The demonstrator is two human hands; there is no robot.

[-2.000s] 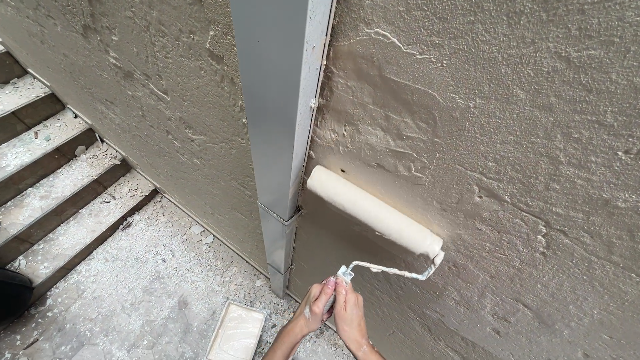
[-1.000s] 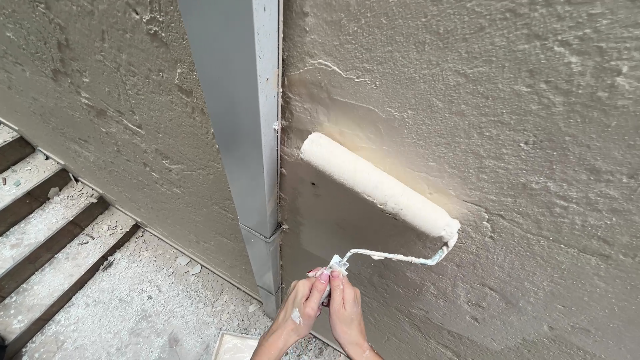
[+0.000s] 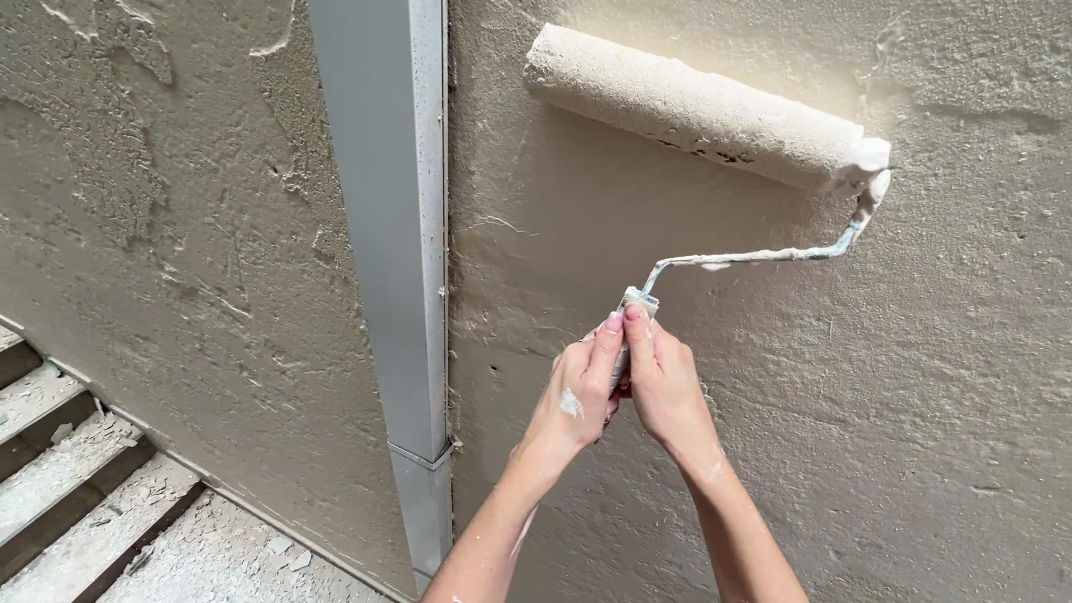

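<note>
Both my hands hold the handle of a paint roller (image 3: 695, 109) against the textured wall (image 3: 837, 377). My left hand (image 3: 579, 381) wraps the handle from the left, with a white paint smear on its back. My right hand (image 3: 666, 377) closes on it from the right, both thumbs side by side near the handle's top. From there the paint-coated wire frame (image 3: 754, 258) bends right and up to the roller's right end. The cream-coated sleeve lies tilted on the wall, its left end higher. Much of the handle is hidden by my fingers.
A grey metal downpipe (image 3: 377, 209) runs down the wall left of the roller, with a bracket joint (image 3: 419, 456) low on it. Debris-covered steps (image 3: 71, 452) stand at the lower left, beside a floor (image 3: 234, 557) strewn with paint flakes.
The roller and both hands have moved up the wall, still right of the downpipe. The view has shifted upward, and the paint tray seen earlier at the bottom is out of view.
</note>
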